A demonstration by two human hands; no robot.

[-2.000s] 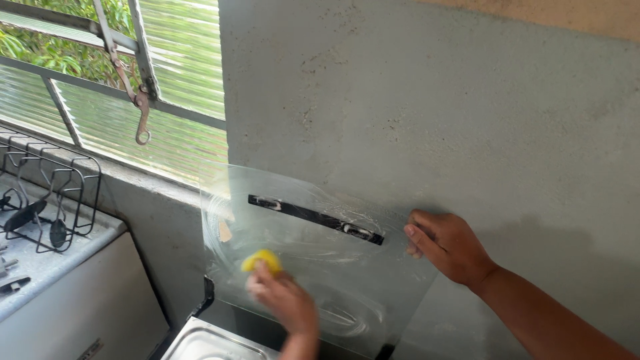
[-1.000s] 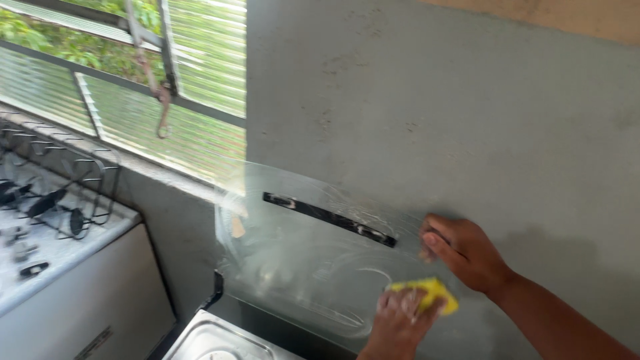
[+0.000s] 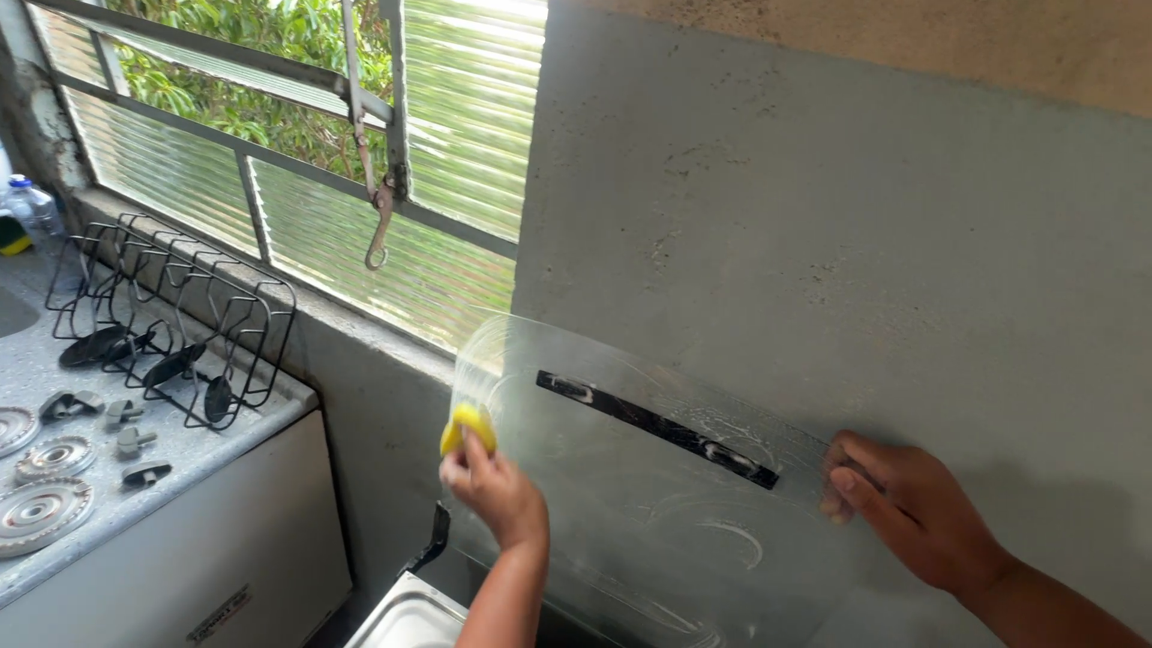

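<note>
A clear glass stove lid (image 3: 630, 531) with a black strip (image 3: 657, 429) stands raised over a stove, white soapy streaks across it. My left hand (image 3: 498, 495) presses a yellow sponge (image 3: 468, 430) to the lid's left edge. On the opposite side, my right hand (image 3: 909, 504) grips the lid's edge, thumb in front, with some fingers seen through the glass. A black hinge piece (image 3: 430, 537) is at the lid's lower left, beside the white stove top (image 3: 409, 616), mostly out of view.
At left, a speckled counter (image 3: 207, 450) bears a black wire rack (image 3: 171, 315), burner caps (image 3: 40, 515), stove knobs (image 3: 135, 443) and a plastic bottle (image 3: 34, 211). A metal window latch (image 3: 380, 225) hangs before ribbed glass. Behind the lid is a grey wall (image 3: 810, 225).
My left hand with the yellow sponge has moved from the lid's lower right, near my right hand, to its left edge. My right hand keeps its hold on the lid.
</note>
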